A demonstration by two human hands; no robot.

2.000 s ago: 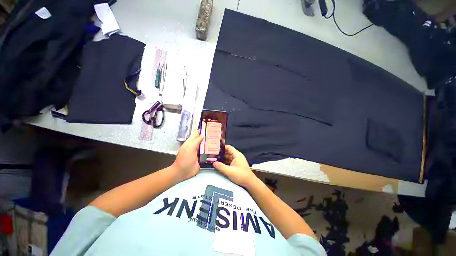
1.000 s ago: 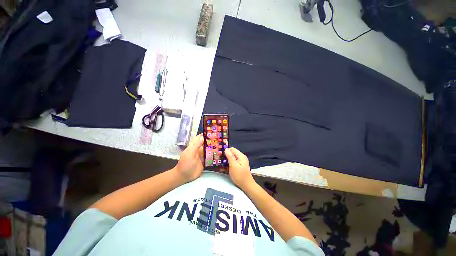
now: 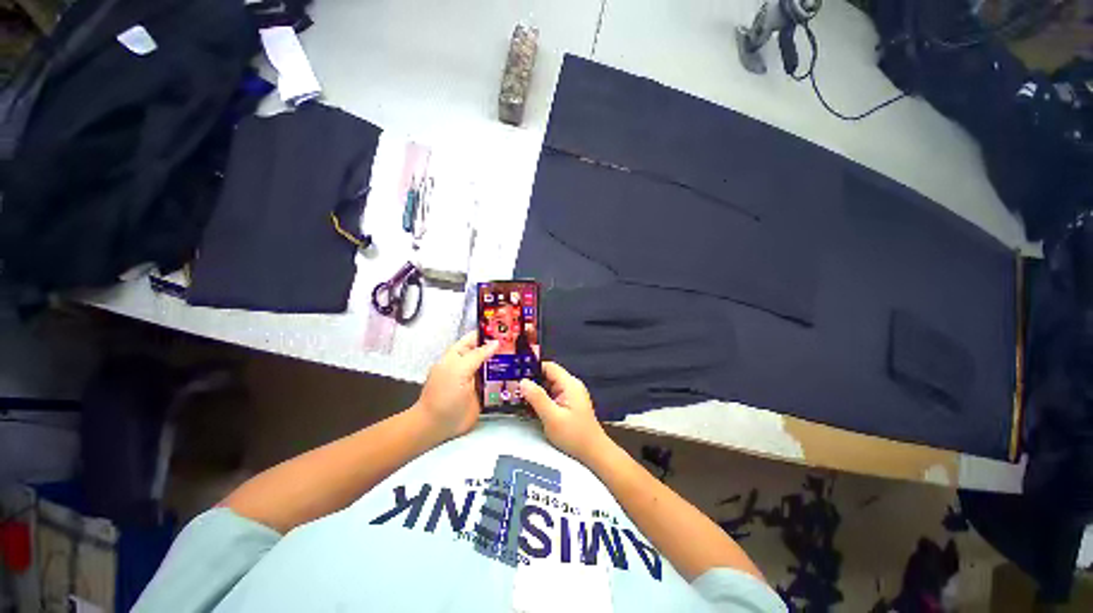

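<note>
A smartphone [image 3: 508, 341] with a lit, colourful screen is held upright in front of my shirt, at the near edge of the table. My left hand [image 3: 453, 381] grips its left side, the thumb over the screen. My right hand [image 3: 563, 405] holds its lower right side, the thumb at the bottom of the screen. The large dark cloth lay [image 3: 719, 240] lies flat just beyond and to the right, with edge lines and a few folds. A small dark rectangular panel [image 3: 929, 356] lies near its right end.
Scissors [image 3: 397, 292], a separate dark panel [image 3: 282, 204] and a dark garment pile [image 3: 108, 156] are at left. A mottled weight [image 3: 518, 74] and a corded silver tool [image 3: 762, 34] stand at the far side. A wooden strip [image 3: 1018, 359] borders the lay; brown paper [image 3: 863, 450] lies along the near edge.
The phone screen has changed from a light page to icons, then to a colourful picture. My left thumb now reaches over the screen. The table view has shifted slightly right and down.
</note>
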